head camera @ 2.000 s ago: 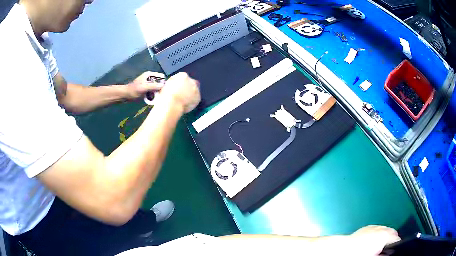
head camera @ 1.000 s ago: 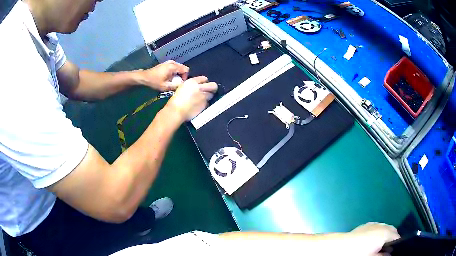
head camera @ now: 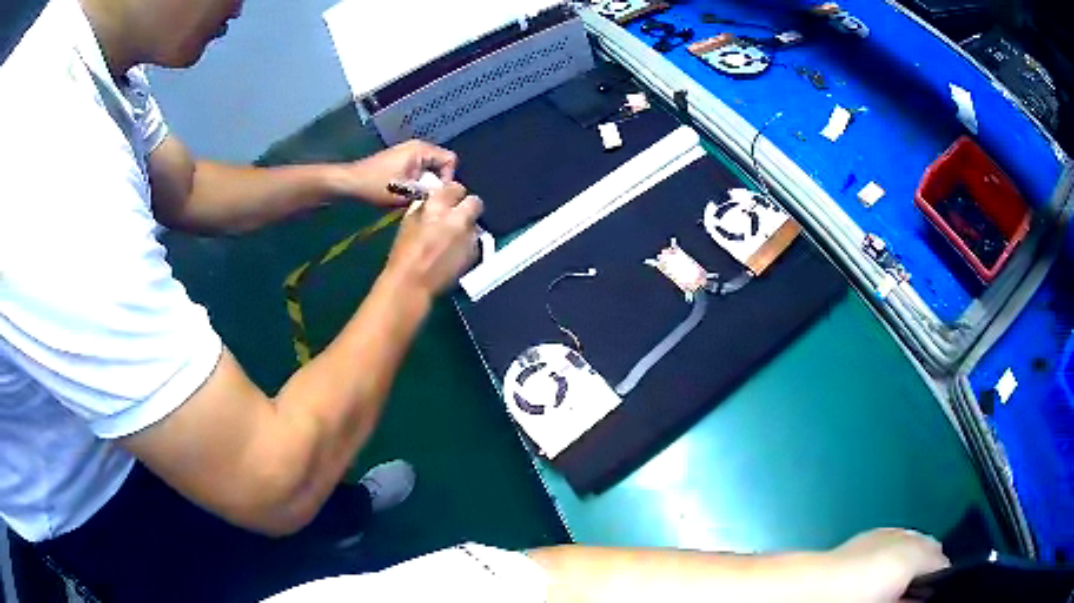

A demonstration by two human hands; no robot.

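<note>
My left hand [head camera: 892, 563] is at the bottom right edge, at the end of my bare forearm and white sleeve. Its fingers hold the near corner of a dark flat object [head camera: 1001, 577], which looks like part of the mini laptop. Most of that object is cut off by the frame edge. My fingertips are partly hidden. My right hand is out of the picture.
A heatsink-and-fan assembly [head camera: 683, 269] lies on a black mat [head camera: 660, 401] beside a white bar [head camera: 589, 212]. Another person [head camera: 236, 342] at left works on something small with both hands. A red bin [head camera: 972, 206] and loose parts are on the blue surface behind.
The other person's hands have come together at the small item, which now has a white strip hanging from it. The view has shifted slightly. My left hand has kept its hold.
</note>
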